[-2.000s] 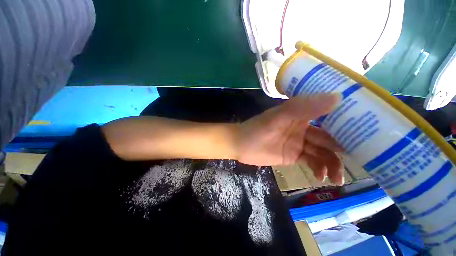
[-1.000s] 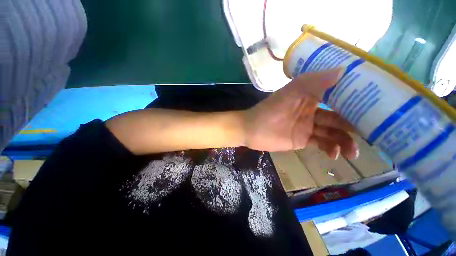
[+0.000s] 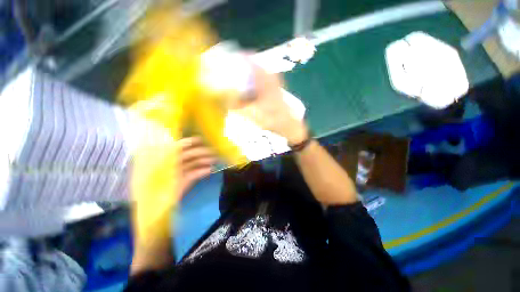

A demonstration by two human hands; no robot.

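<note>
A yellow caulking gun is a strong blur at upper left centre. Its yellow frame reaches down beside a white housing at the bench edge. A white rounded part, perhaps the cartridge end, shows beside the yellow. My right hand is at this white part, wearing a dark wristband; its fingers are blurred. My left hand is lower left, its fingers beside the yellow frame. Yellow blur covers much of its back and wrist, so its grip is unclear.
Stacked housings stand close at the left. Another white housing lies on the green bench at right. White lumps lie farther back. A brown box is below the bench. A person's dark clothing shows at the right edge.
The view has swung and shows more bench. The cartridge, formerly large at right, is gone from there; the gun is now blurred at upper left. My right hand has come into view.
</note>
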